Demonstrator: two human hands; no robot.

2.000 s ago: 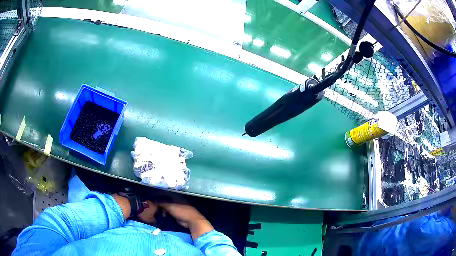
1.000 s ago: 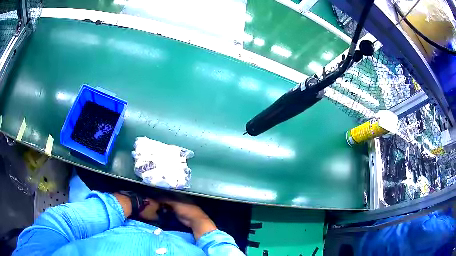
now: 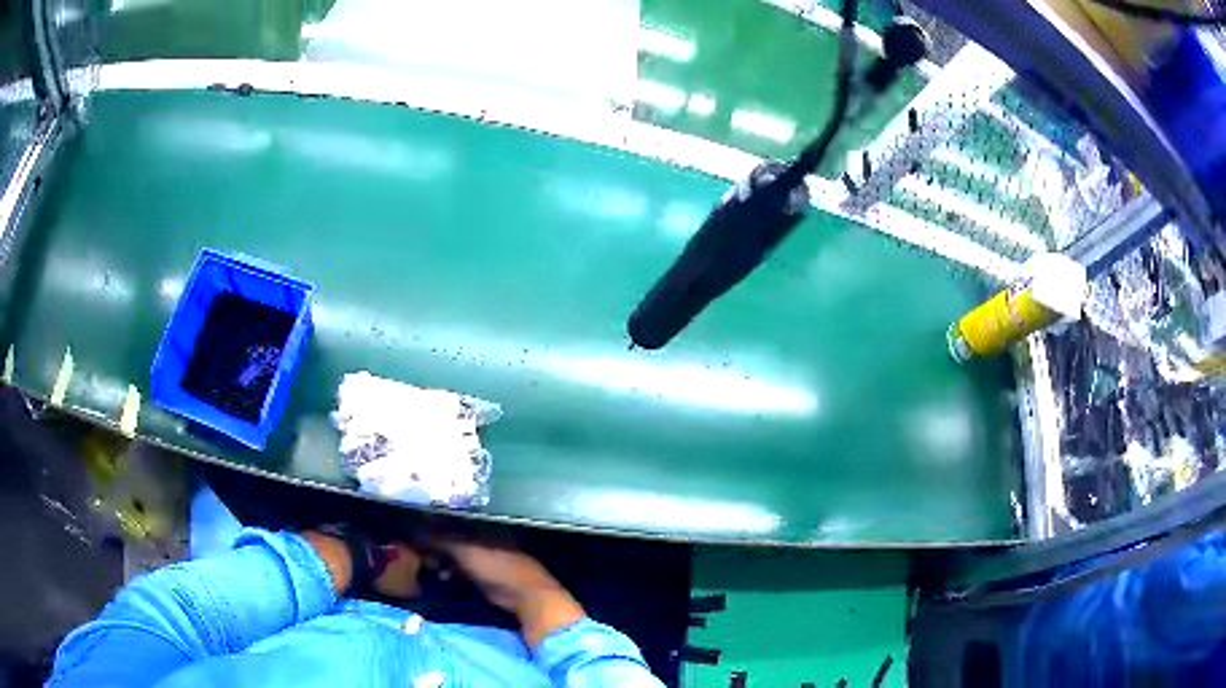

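A crumpled whitish plastic bundle (image 3: 414, 441) lies on the green bench near its front edge. A blue bin (image 3: 170, 352) with many small dark pieces heaped inside stands to its left. A black electric screwdriver (image 3: 719, 258) hangs on its cable over the bench, tip down. My left hand (image 3: 390, 571) and my right hand (image 3: 504, 571) are low in my lap, below the bench edge, close together. Their fingers are in shadow and blurred, so I cannot tell if they hold anything. A dark band is on my left wrist.
The green bench (image 3: 538, 296) curves across the view. A yellow spray can (image 3: 1002, 323) with a white cap is at its right end. Pale tape strips (image 3: 131, 410) are on the left front edge. A green board (image 3: 793, 612) with black tabs is low right. Metal frame and mesh stand at right.
The view has shifted, moving the bench items slightly in the picture. The screwdriver appears further left and hangs more steeply. My hands stay in my lap.
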